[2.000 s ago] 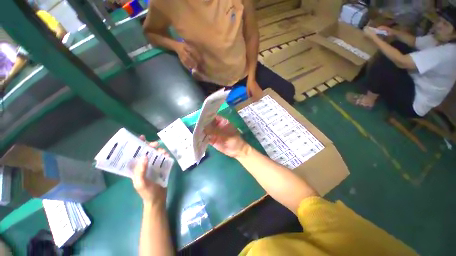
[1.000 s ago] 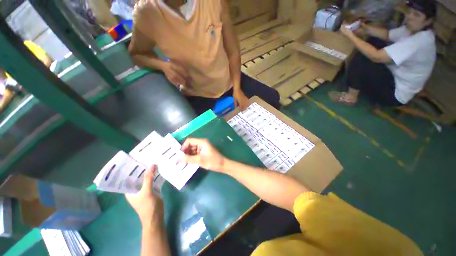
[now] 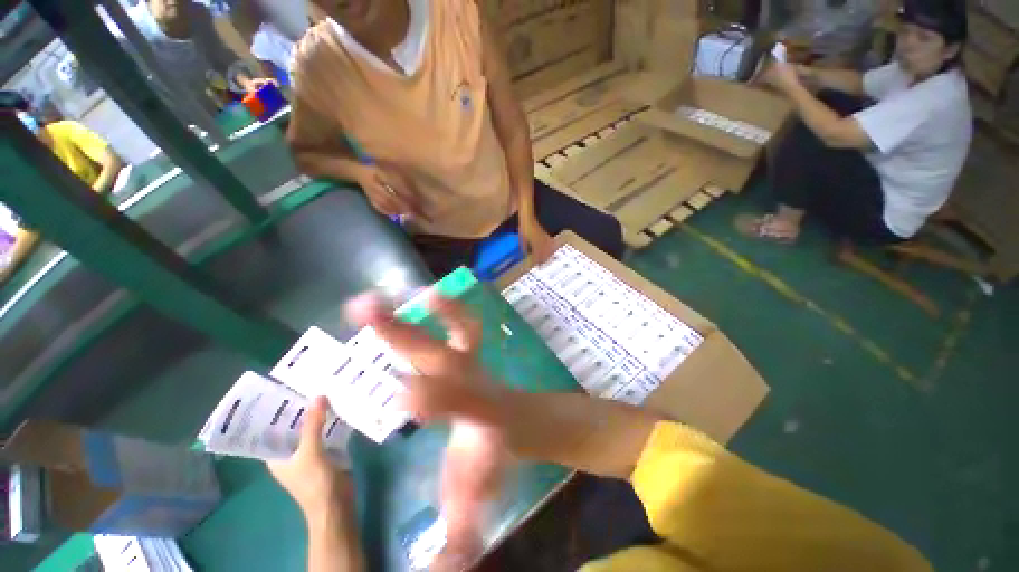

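My left hand [image 3: 310, 460] grips a bundle of white printed leaflets [image 3: 251, 416] above the bench, with its thumb on top. More white leaflets [image 3: 355, 382] with short dark bars lie fanned at the bundle's right side; whether my left hand also holds these or they rest on the bench, I cannot tell. My right hand [image 3: 438, 363] is raised just right of them, blurred, with fingers apart and nothing seen in it. A blurred skin-coloured streak shows below my right wrist.
An open carton [image 3: 151, 480] stands left, with a leaflet pile [image 3: 134, 553] below it. A brown shipping carton [image 3: 710, 391] filled with white labelled faces is right. A person in orange [image 3: 430, 123] sits opposite; another in white [image 3: 922, 140] sits low at right. A shiny patch [image 3: 425, 542] lies in front.
My right hand has come off the leaflets, lifted and opened its fingers. My left hand still holds its bundle, now a little lower in view. The seated person at right has raised a small white thing.
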